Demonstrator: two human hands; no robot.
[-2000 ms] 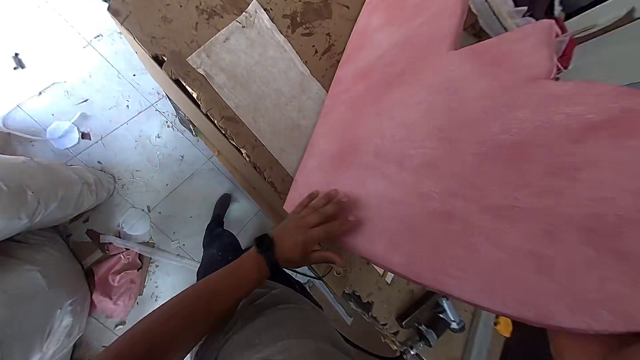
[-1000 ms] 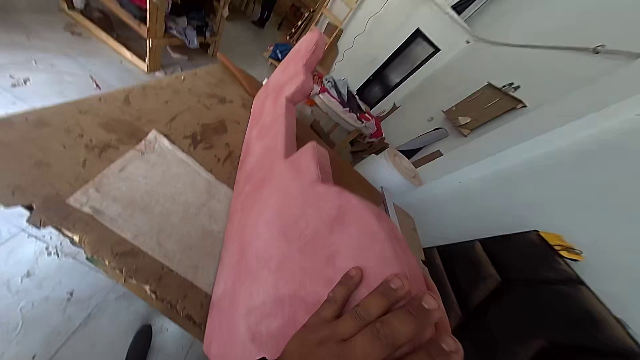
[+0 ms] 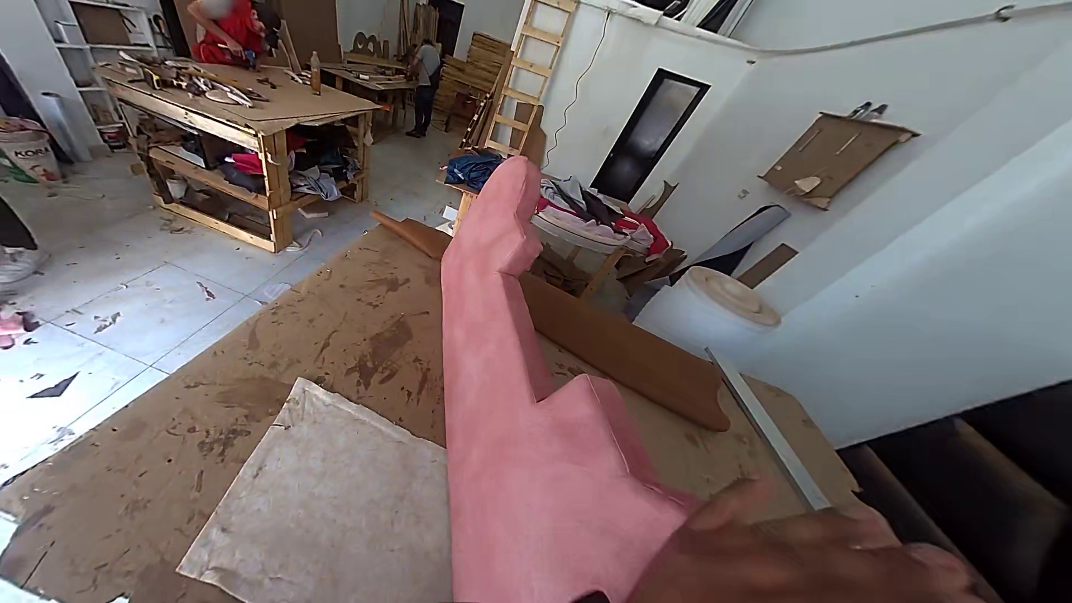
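Observation:
A long pink padded panel point(image 3: 494, 368) with a notched right edge and a rounded far end lies over the work table point(image 3: 335, 335). At the bottom right is my left hand point(image 3: 804, 553), blurred, palm down at the panel's near right edge, with its fingers spread and pointing right. A dark wristband shows at the bottom edge. Whether the palm presses on the panel cannot be told. Left of the panel lies a pale rectangular sheet point(image 3: 335, 494), its right side meeting the panel. My right hand is out of view.
A brown curved piece point(image 3: 620, 352) and a metal bar point(image 3: 770, 431) lie right of the panel. Beyond are a white drum point(image 3: 699, 310), a cloth-covered table point(image 3: 586, 226) and a wooden workbench point(image 3: 268, 117). A dark seat point(image 3: 988, 486) stands at the right. Two people are in the background.
The view has swung up and across the room. My left hand has moved from the panel's lower left edge to its right edge.

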